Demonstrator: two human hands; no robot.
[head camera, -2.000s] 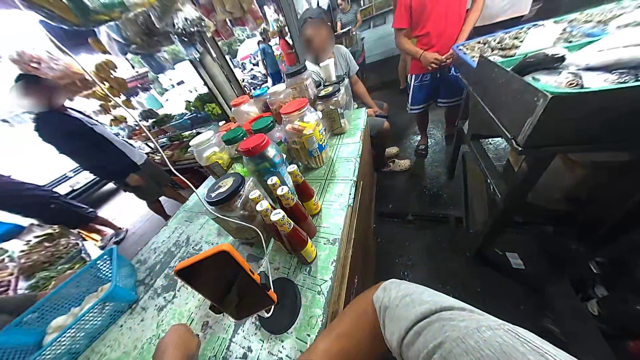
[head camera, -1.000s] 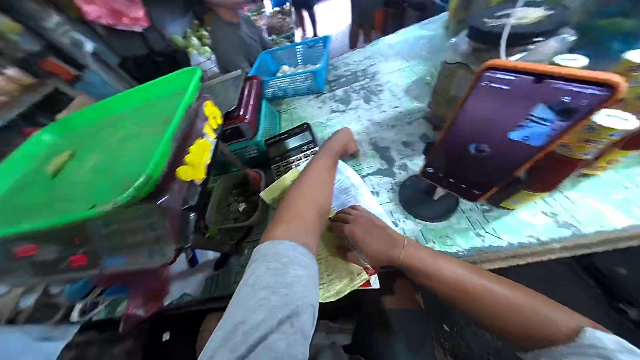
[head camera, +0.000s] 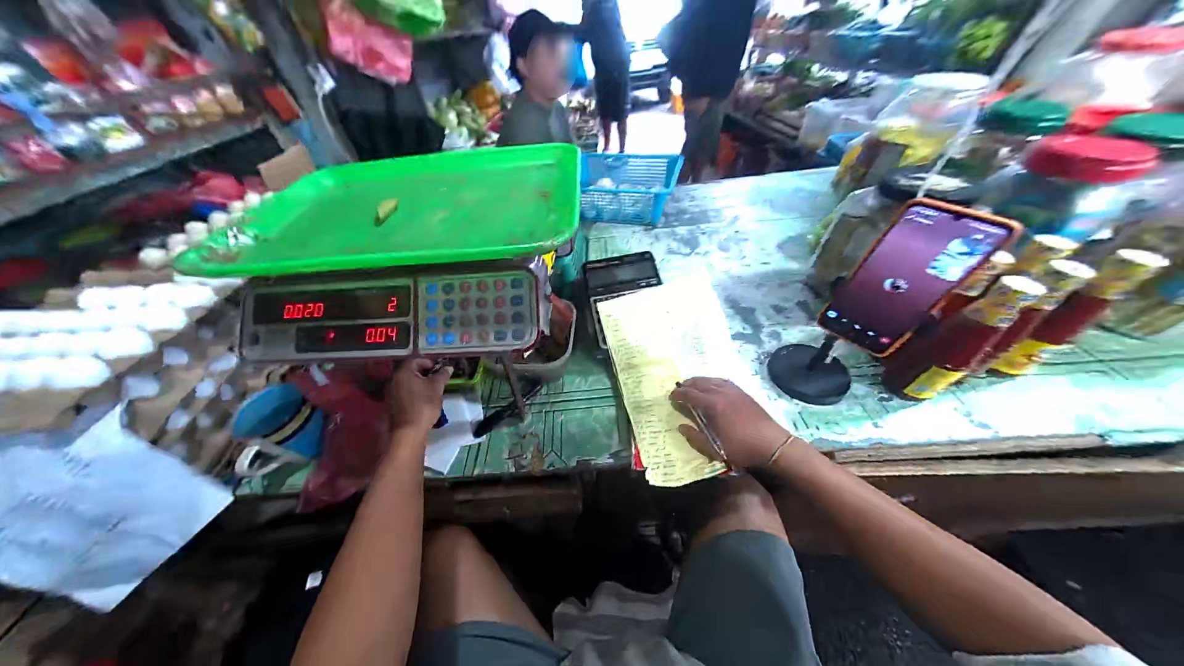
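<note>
My left hand (head camera: 418, 396) is under the front edge of a digital price scale (head camera: 388, 314); its fingers are partly hidden, so whether it grips anything is unclear. A green tray (head camera: 398, 213) tops the scale. My right hand (head camera: 726, 416) rests on yellow handwritten paper sheets (head camera: 647, 398) at the table's front edge, with a pen (head camera: 708, 435) in its fingers. A calculator (head camera: 622, 272) lies partly under the sheets. Right of them, a phone in an orange case (head camera: 916, 277) leans on a stand with a round black base (head camera: 808, 374).
Sauce bottles (head camera: 980, 324) and lidded jars (head camera: 1091, 176) crowd the right. A blue basket (head camera: 638, 190) stands at the back of the green table (head camera: 758, 213). Eggs (head camera: 111, 338) and a blue mug (head camera: 282, 421) are at left. A person (head camera: 538, 83) is behind the scale.
The view has swung left since two seconds ago. My left hand, near the calculator a second ago, is now under the scale's front. My right hand remains at the papers.
</note>
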